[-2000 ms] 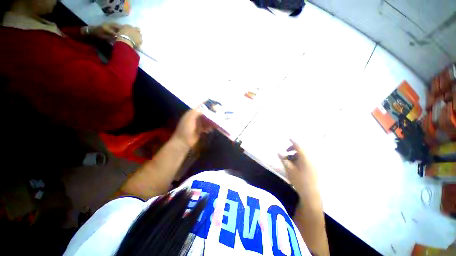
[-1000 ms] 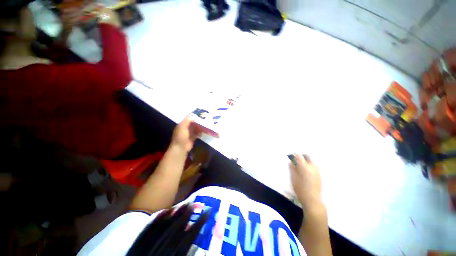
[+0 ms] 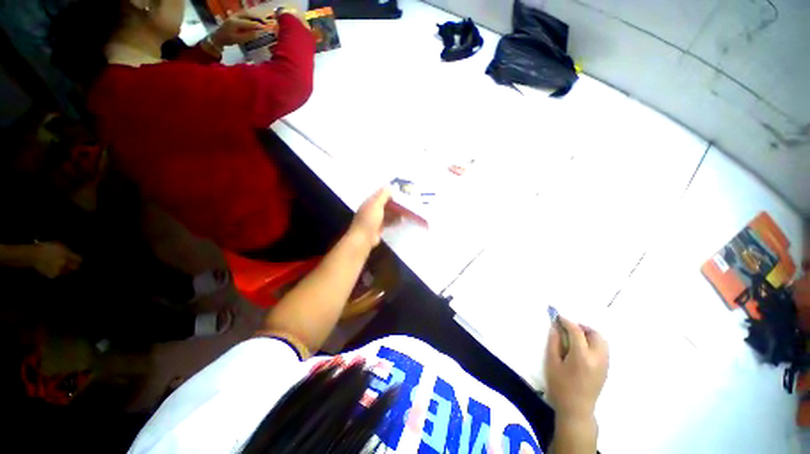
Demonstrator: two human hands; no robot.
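Observation:
My left hand (image 3: 371, 217) holds a retail carton (image 3: 410, 202) by its near left side at the table's front edge. The carton's pale printed face is washed out by glare, and its side facing me is reddish. My right hand (image 3: 577, 359) is closed around a slim hand tool (image 3: 557, 321), whose tip points away from me. The hand is over the white table to the right, apart from the carton. Whether a sticker sheet lies under it cannot be seen in the glare.
White table (image 3: 533, 213) with seams. A person in a red sleeve (image 3: 289, 75) handles orange-black cartons (image 3: 322, 29) at the far left. Black bags (image 3: 536, 53) lie at the far edge. An orange flat box (image 3: 750, 257) and black parts (image 3: 771, 324) lie right. An orange-red stool (image 3: 266, 277) stands left.
The view has shifted, showing more of the left neighbour and the black bags. My left hand still holds the carton. My right hand still holds the tool, now seen more clearly.

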